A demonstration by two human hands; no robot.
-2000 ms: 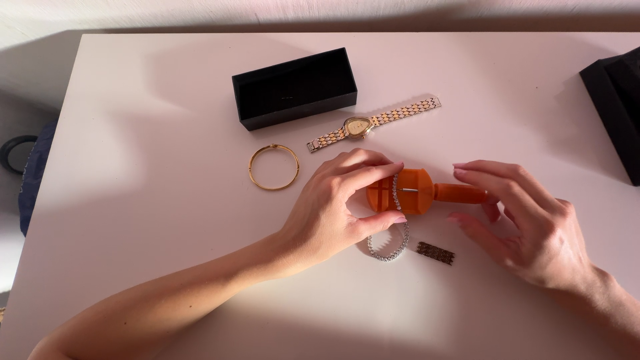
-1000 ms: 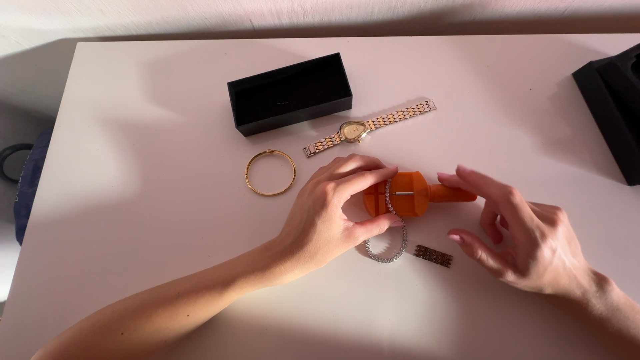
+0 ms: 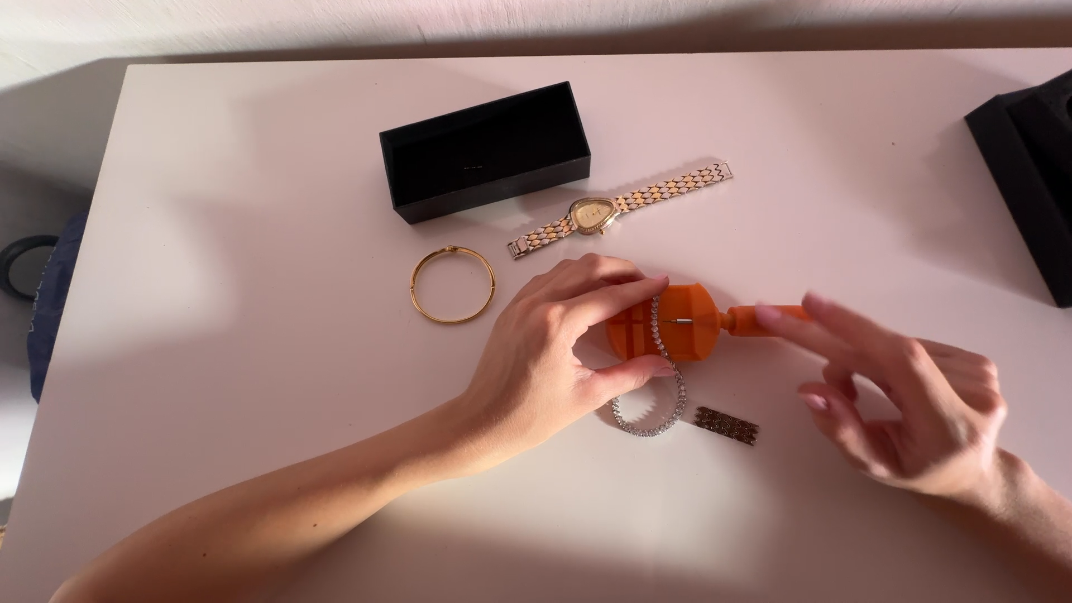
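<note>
My left hand (image 3: 561,343) grips an orange plastic watch-link remover (image 3: 699,310) between thumb and fingers. A silver bracelet with clear stones (image 3: 649,433) lies across the tool, its lower loop on the table. A thin metal pin (image 3: 682,321) points from the tool's right side toward the bracelet. My right hand (image 3: 913,402), slightly blurred, has its fingers apart; the fingertips overlap the tool's orange screw handle (image 3: 745,321) in view, and whether they touch it I cannot tell. Just below the tool is a short piece of metal watch-band links (image 3: 726,425).
Beyond my hands, a two-tone wristwatch (image 3: 593,215) lies stretched out by an open black box (image 3: 494,194). A gold bangle (image 3: 453,319) rests left of my left hand. Another black box (image 3: 1017,201) stands at the right on the white table (image 3: 276,293).
My right hand's fingers have shifted about the screw handle. My left hand stays on the tool and bracelet.
</note>
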